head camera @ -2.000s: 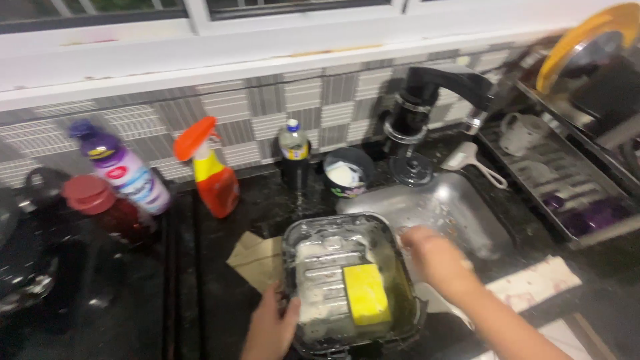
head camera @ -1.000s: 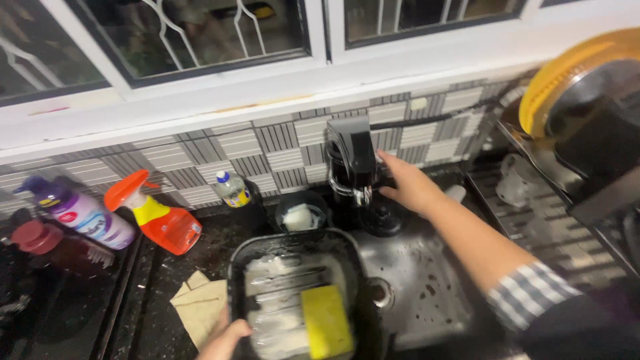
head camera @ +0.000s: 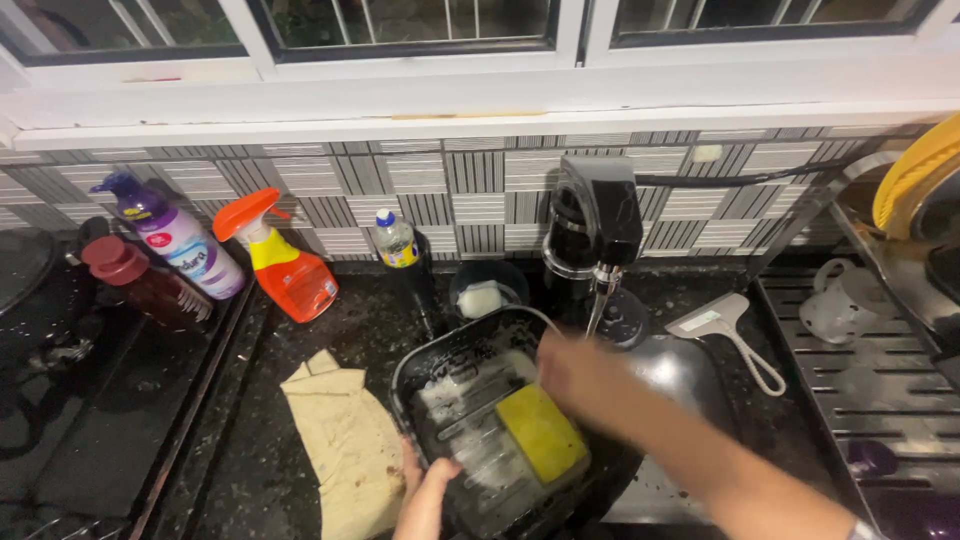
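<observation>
My left hand [head camera: 429, 480] grips the near left rim of a black ridged pan [head camera: 480, 450], which is tilted over the left edge of the steel sink [head camera: 675, 375]. White suds and a yellow sponge [head camera: 544, 433] lie inside it. My right hand [head camera: 574, 367], blurred, is at the pan's right rim below the black faucet [head camera: 600, 217]; whether its fingers hold anything cannot be told. Water runs from the spout beside that hand. Behind the pan, a dark bowl [head camera: 510, 279] holds a white block [head camera: 480, 298].
A folded beige cloth [head camera: 349, 442] lies left of the pan. An orange spray bottle [head camera: 289, 262], a purple bottle [head camera: 180, 244], a red-capped bottle [head camera: 142, 281] and a blue-capped bottle [head camera: 396, 240] stand behind. A squeegee [head camera: 720, 326] and a steel dish rack [head camera: 847, 375] are at right.
My right hand has moved from beside the faucet down to the pan's right rim. A stream now shows at the spout. My left hand still holds the pan.
</observation>
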